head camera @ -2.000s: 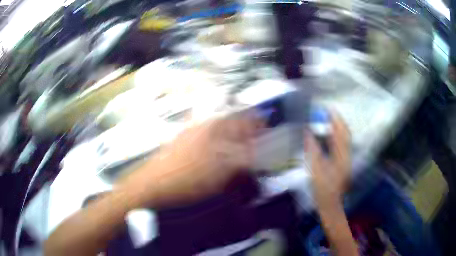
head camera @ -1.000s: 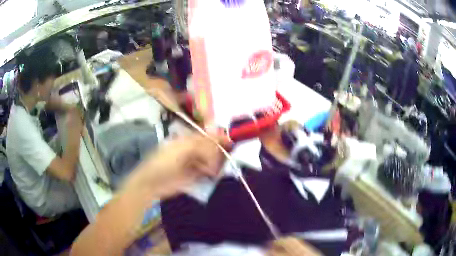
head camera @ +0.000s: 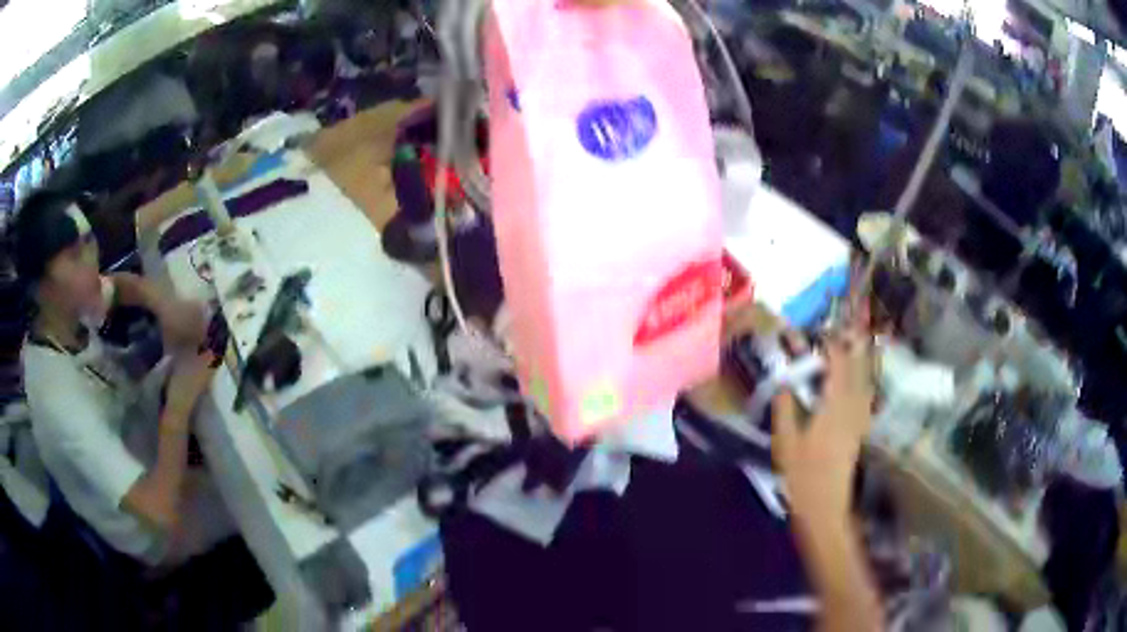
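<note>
Dark purple-black cloth [head camera: 618, 549] lies in front of me at the bottom centre, with white pieces [head camera: 531, 500] at its far edge. A large pink-and-white package [head camera: 606, 235] with a blue oval and a red oval stands upright beyond it. My right hand [head camera: 826, 426] is at the right of the cloth, thumb and fingers apart, beside a small white-and-dark item [head camera: 791, 374]. No firm hold shows; the fingertips are blurred. My left hand is out of the picture.
A person [head camera: 105, 407] in a white top sits at the left by a white table [head camera: 352, 247] with grey cloth [head camera: 352, 432]. A red tray [head camera: 738, 286] is partly behind the package. A white-and-blue box [head camera: 791, 259] lies at the back right. Pale cords hang left of the package.
My left hand has left the picture, and the pale cord no longer stretches across the cloth. My right hand has moved up from the bottom edge to the right side. The package appears lower.
</note>
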